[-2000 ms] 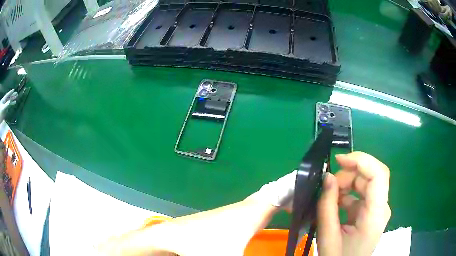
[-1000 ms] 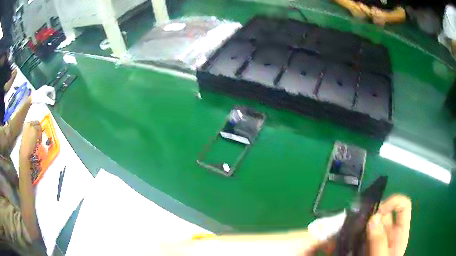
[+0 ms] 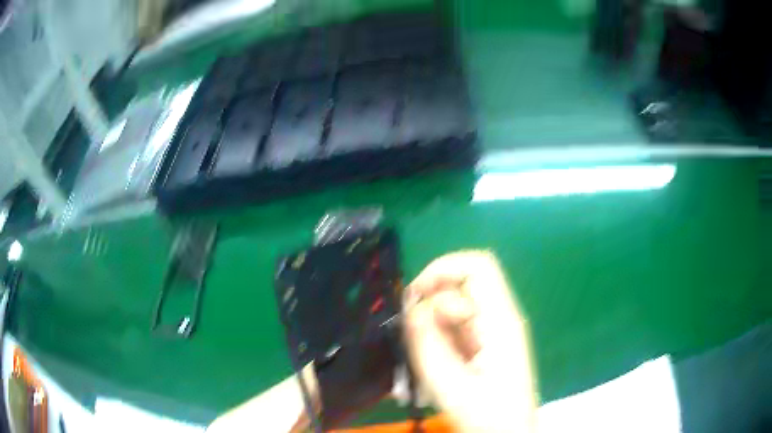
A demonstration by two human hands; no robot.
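A dark phone middle frame (image 3: 339, 296) is held up near the centre, its filled camera end at the top and its face towards me. My left hand (image 3: 309, 397) is low behind it and grips its lower part; most of the hand is hidden by the frame, and a white fingertip cover shows at the frame's lower right. My right hand (image 3: 470, 338) is at the frame's right edge with curled fingers. The image is blurred, and I cannot tell if the fingertips hold a small part. An orange tray (image 3: 436, 424) shows at the bottom edge, partly hidden.
Another phone housing (image 3: 186, 275) lies on the green belt (image 3: 609, 279) at left. A shiny end of a housing shows behind the held frame. Stacked black trays (image 3: 313, 161) and clear-wrapped material (image 3: 135, 148) stand beyond. White sheet (image 3: 618, 402) lies at the bottom; an orange tray is far left.
The view has swung. The held frame has turned from nearly edge-on to showing its broad face, and it sits nearer the picture's centre. Both hands have stayed with it.
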